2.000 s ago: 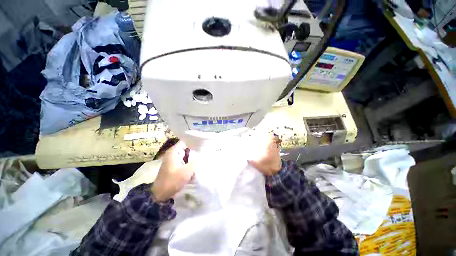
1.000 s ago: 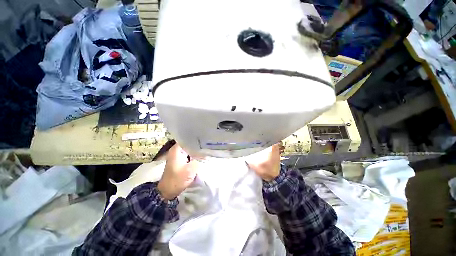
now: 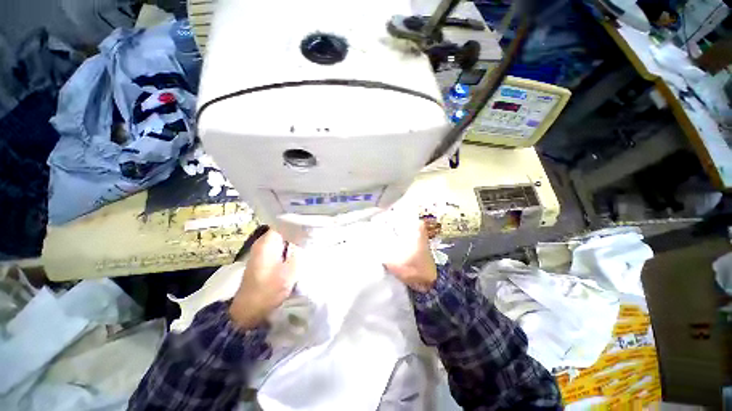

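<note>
A white cloth piece (image 3: 345, 321) hangs from under the sewing machine head (image 3: 321, 120) down over my lap. My left hand (image 3: 267, 277) is on the cloth's left edge at the table front. My right hand (image 3: 412, 255) is on its right edge. The fingertips of both hands are partly lost in glare and behind the head. The needle area is hidden. Small white pieces (image 3: 215, 183) lie on the dark patch left of the head.
A grey-blue plastic bag (image 3: 120, 120) lies on the left of the cream table (image 3: 120, 245). The control panel (image 3: 522, 112) stands right. White cloth heaps lie in the left-hand bin (image 3: 72, 337) and on the right-hand tray (image 3: 554, 309), beside yellow-orange striped tape (image 3: 622, 361).
The camera view has shifted, so the machine head looks smaller and further left than one second ago. Both hands stay on the cloth in nearly the same place.
</note>
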